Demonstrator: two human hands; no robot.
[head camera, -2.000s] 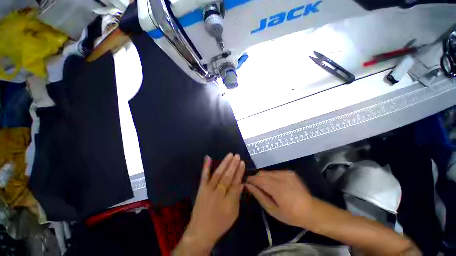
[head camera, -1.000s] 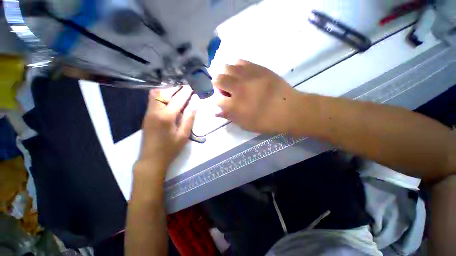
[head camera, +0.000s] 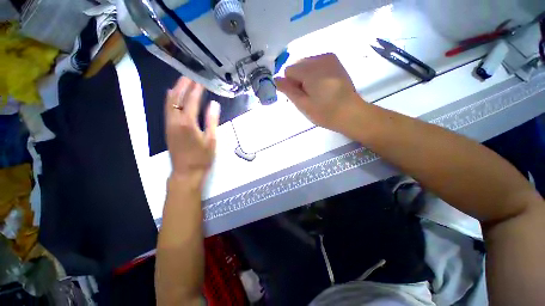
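A black fabric panel (head camera: 160, 89) lies flat under and left of the sewing machine head (head camera: 197, 36), near the lit needle area. My left hand (head camera: 190, 128) is over the panel's front part, fingers apart and holding nothing visible. My right hand (head camera: 320, 89) is just right of the needle area, fingers curled. Its fingertips are beside the ribbed grey knob near the presser foot, and whether they pinch something cannot be seen. Another black panel (head camera: 89, 173) lies at the left and hangs over the table's front edge.
Thread snips (head camera: 403, 60), a red tool (head camera: 475, 45) and a small white block (head camera: 491, 60) lie on the table at right. A ruler (head camera: 293, 183) runs along the front edge. A red basket (head camera: 224, 275) is below. Yellow cloth (head camera: 27, 63) lies at far left.
The black panel has moved back from the front edge to behind the needle area. Both hands moved from the lap to beside the needle. Since one second ago, my left hand's fingers have spread.
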